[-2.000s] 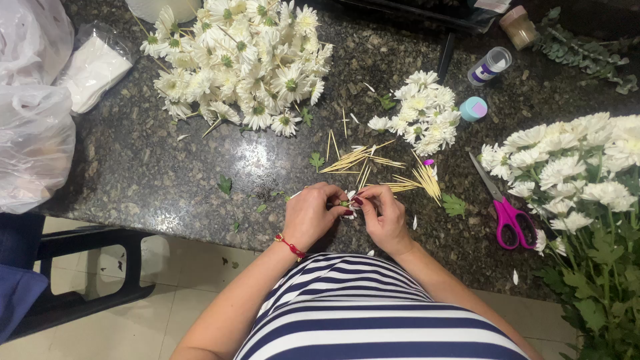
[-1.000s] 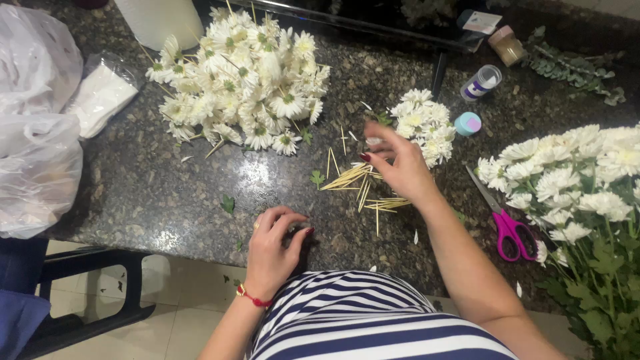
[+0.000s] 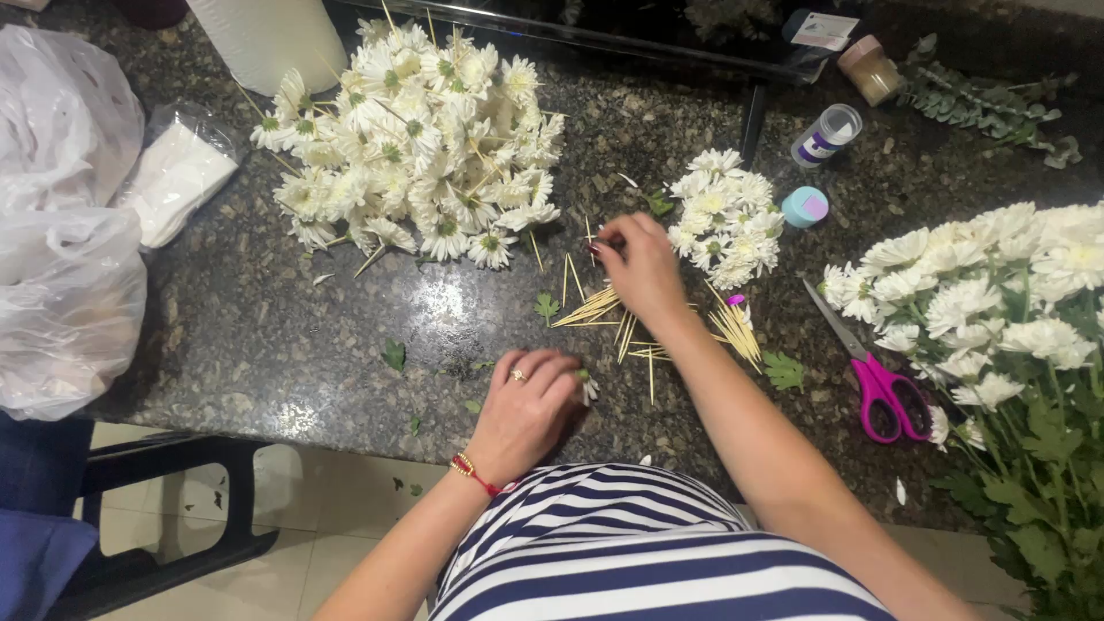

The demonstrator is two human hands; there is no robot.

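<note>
My left hand (image 3: 530, 405) is near the counter's front edge, its fingers curled round a white chrysanthemum head (image 3: 588, 386) that shows past the fingertips. My right hand (image 3: 636, 259) reaches over the scattered wooden toothpicks (image 3: 595, 309), its fingertips at a single toothpick (image 3: 589, 231); whether they grip it cannot be told. Left of it lies a large heap of white chrysanthemum heads (image 3: 431, 147), many with toothpicks stuck in them. A smaller pile of flower heads (image 3: 724, 216) lies to its right. More toothpicks (image 3: 737, 332) lie below that pile.
Pink-handled scissors (image 3: 880, 392) lie beside a leafy bunch of white chrysanthemums (image 3: 992, 302) at the right. A clear jar (image 3: 826, 135), a light-blue lid (image 3: 805, 207) and a small jar (image 3: 869, 69) stand behind. Plastic bags (image 3: 65, 216) and a white roll (image 3: 272, 39) are at the left.
Two seconds ago both hands were together near the front edge. They have since parted; my right hand has gone forward over the toothpicks, and further left since a second ago.
</note>
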